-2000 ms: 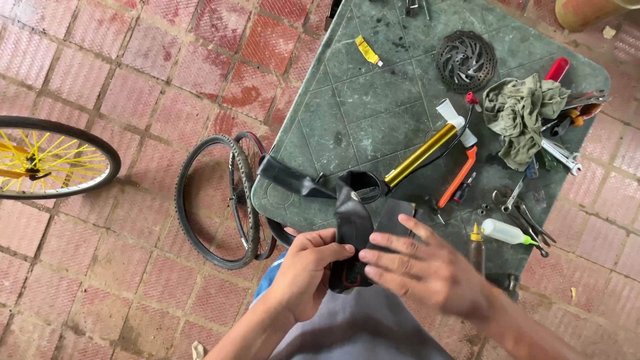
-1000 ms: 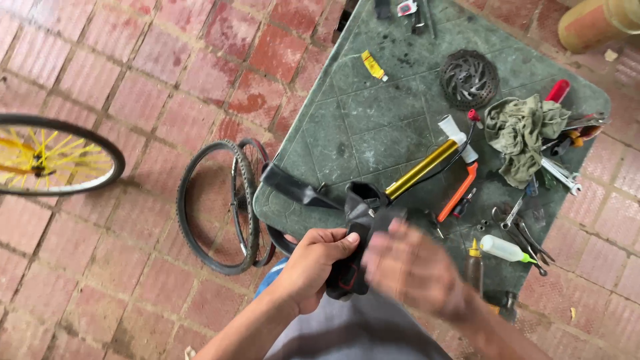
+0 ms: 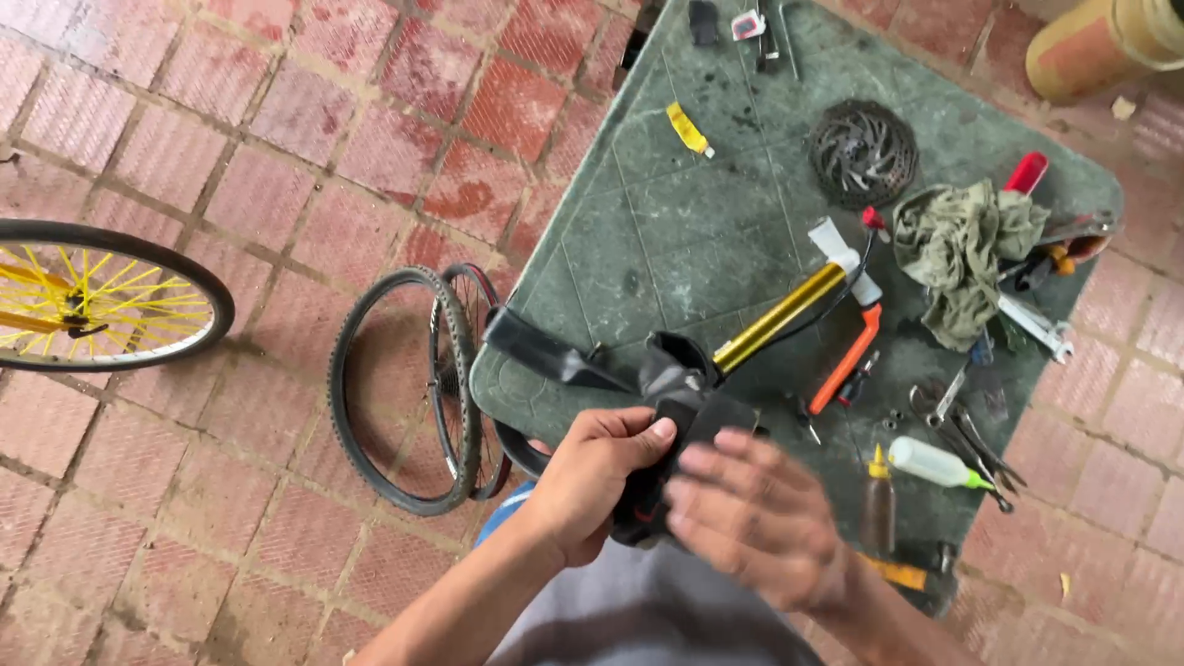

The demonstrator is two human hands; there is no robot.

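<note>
At the table's near edge my left hand (image 3: 606,481) grips a black fabric item (image 3: 647,513), perhaps a small bag, its thumb pressing on top. My right hand (image 3: 754,518), slightly blurred, lies against the item's right side with fingers spread; whether it pinches anything cannot be told. A black rubber strip (image 3: 555,356), which looks like an inner tube, runs from the table corner to the item. Just beyond the hands lies a gold hand pump (image 3: 777,314) with a black hose. An orange-handled tool (image 3: 846,356) is to the right of the pump.
The green table (image 3: 592,277) holds a brake disc (image 3: 863,153), a yellow tube (image 3: 687,128), a rag (image 3: 962,250), wrenches (image 3: 1031,326), pliers (image 3: 967,430) and a white bottle (image 3: 930,461). On the tiled floor are bicycle tyres (image 3: 347,398) and a yellow-spoked wheel (image 3: 227,305).
My right hand has shifted a little over the item's right side, blurred in both later frames. My left hand keeps its grip throughout.
</note>
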